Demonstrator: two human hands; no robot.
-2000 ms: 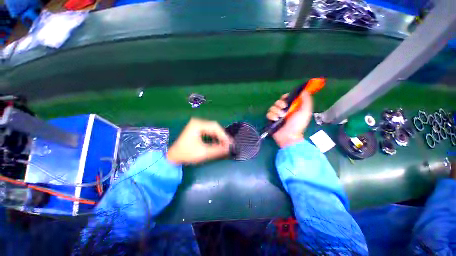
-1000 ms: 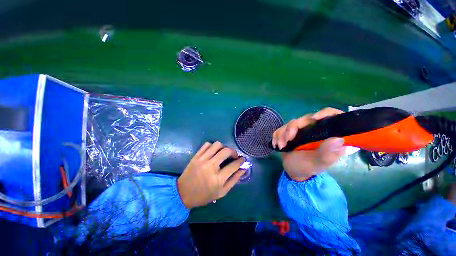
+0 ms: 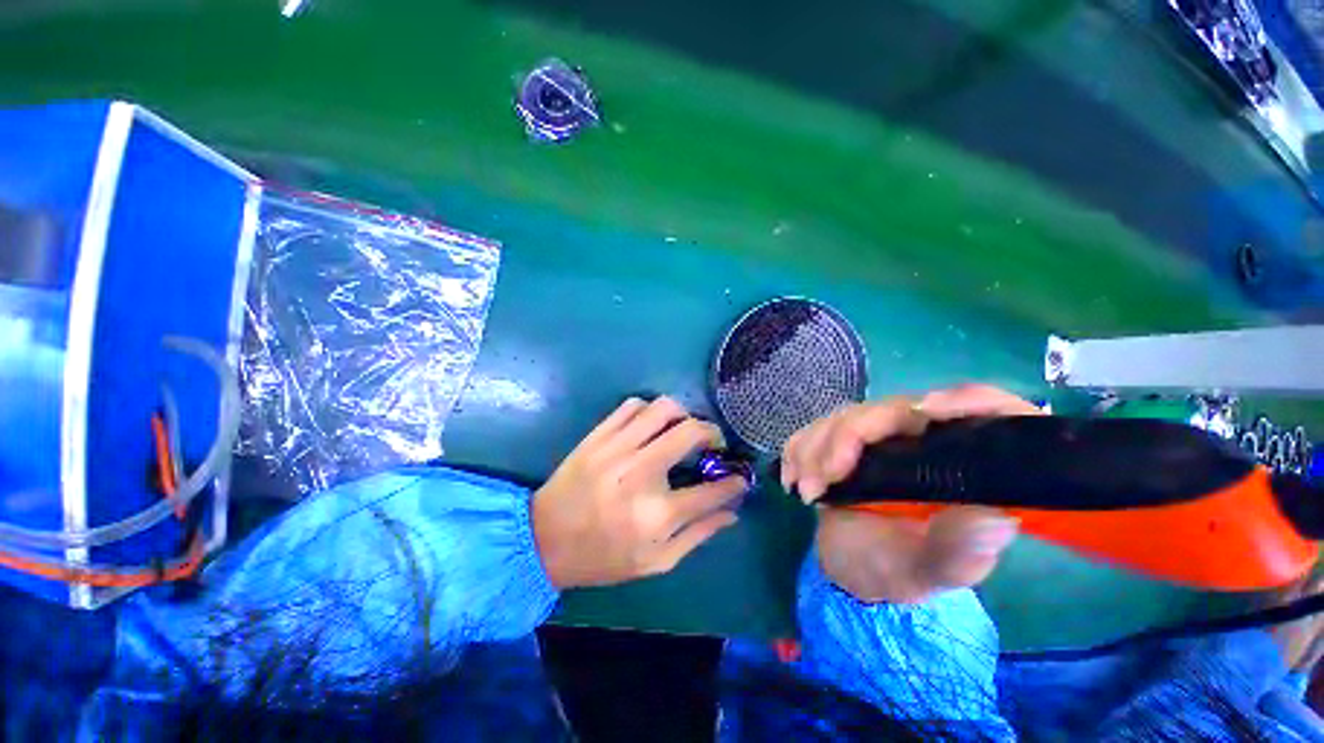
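My left hand (image 3: 632,498) holds a small dark round assembly (image 3: 714,466) with shiny spots in its fingertips, mostly hidden, on the dark green bench. My right hand (image 3: 908,486) grips the orange and black electric screwdriver (image 3: 1089,472), which lies nearly level with its front end pointing left, toward the assembly. The driver bit cannot be made out. The round screw dish (image 3: 813,389) sits just above and between my hands. Tiny dark screws (image 3: 765,337) cover its upper left part; the rest shows a grey dotted floor.
Another round assembly (image 3: 556,100) lies on the green belt. At left are a clear zip bag (image 3: 363,341) and a blue box-shaped fixture (image 3: 160,319) with orange and clear tubes. A grey metal post (image 3: 1191,357), metal rings (image 3: 1278,444) and part of another person are at right.
The view has tilted down and closer. The screwdriver has swung from upright-slanting to nearly level, pointing left. My left hand has moved from the dish's edge to below its left side, holding the assembly.
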